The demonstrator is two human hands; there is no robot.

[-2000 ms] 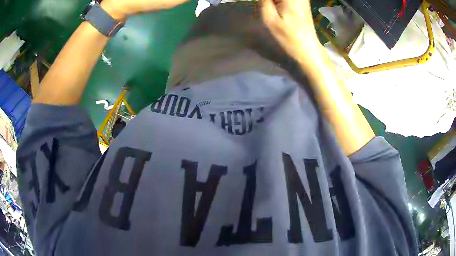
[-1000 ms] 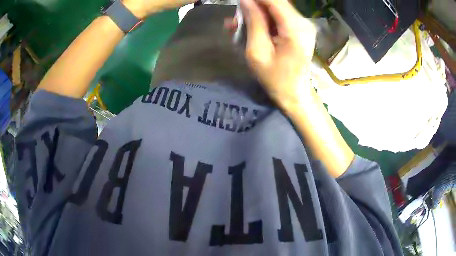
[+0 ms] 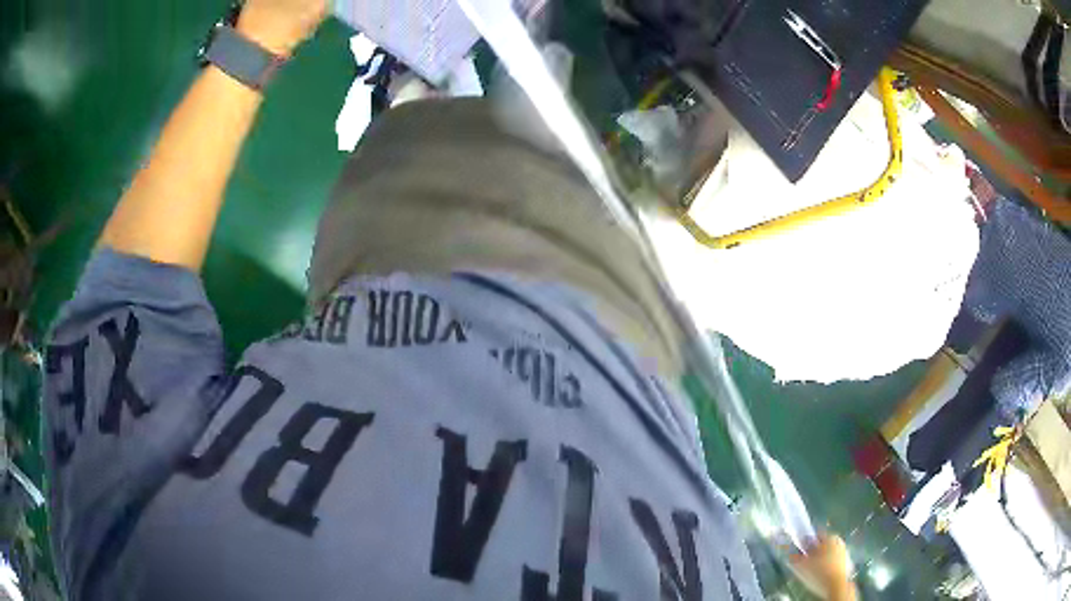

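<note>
A long narrow whitish fabric strip [image 3: 611,194] runs diagonally from the top edge to the lower right. My right hand [image 3: 828,569] is small and blurred at the lower right, closed on the strip's lower end. A pale blue-grey, finely striped cloth panel [image 3: 417,29] shows at the top edge, above my lap. My left hand [image 3: 282,21], below a dark wristwatch, is at the top edge beside the panel. Its fingers are cut off by the frame, so its grip is hidden.
A dark board-like surface [image 3: 763,88] at the upper right carries a thin silvery tool with a red end [image 3: 829,85]. Below it, a yellow metal frame [image 3: 810,221] surrounds a large white cloth bundle [image 3: 810,305]. Boxes and dark cloth lie at the right. The floor [image 3: 253,200] is green.
My right hand has moved from the top centre far down to the lower right, and the strip now stretches across the view. The striped panel has come into view at the top.
</note>
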